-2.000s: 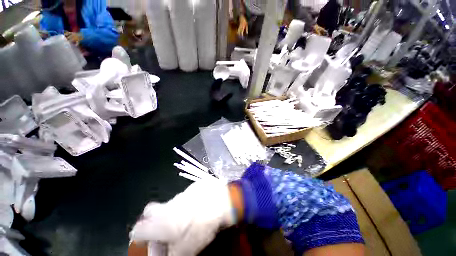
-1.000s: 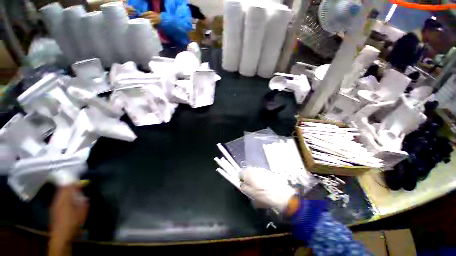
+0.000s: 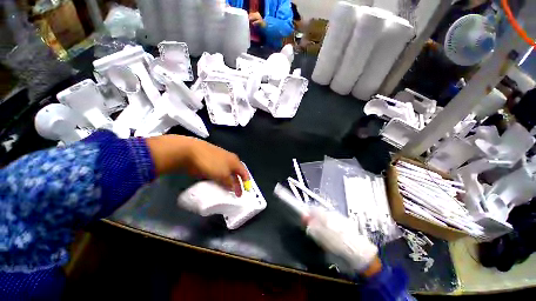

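Observation:
My left hand (image 3: 214, 161), bare with a yellow wrap at a fingertip, grips a white housing (image 3: 220, 203) near the bench's front edge. The housing lies on its side, its rectangular base with edge holes facing right. My right hand (image 3: 338, 235), in a white knitted glove and slightly blurred, holds a slim white rod (image 3: 291, 199) that points up and left, apart from the housing. Loose white rods (image 3: 308, 193) lie just beyond the glove, beside a clear polybag (image 3: 334, 176) with more white rods on it. The right fingertips are hard to make out.
White housings (image 3: 220, 101) are heaped at the left and back. A brown carton tray (image 3: 395, 200) of rods and tiny pale pieces (image 3: 418, 250) lie right, near a post (image 3: 452, 103). Tall white columns (image 3: 364, 53), a fan (image 3: 470, 40) and a person in blue (image 3: 276, 20) are behind.
My left hand has come from the left pile to the middle with a housing in it. My right hand has lifted a rod from beside the bag. The view has swung left.

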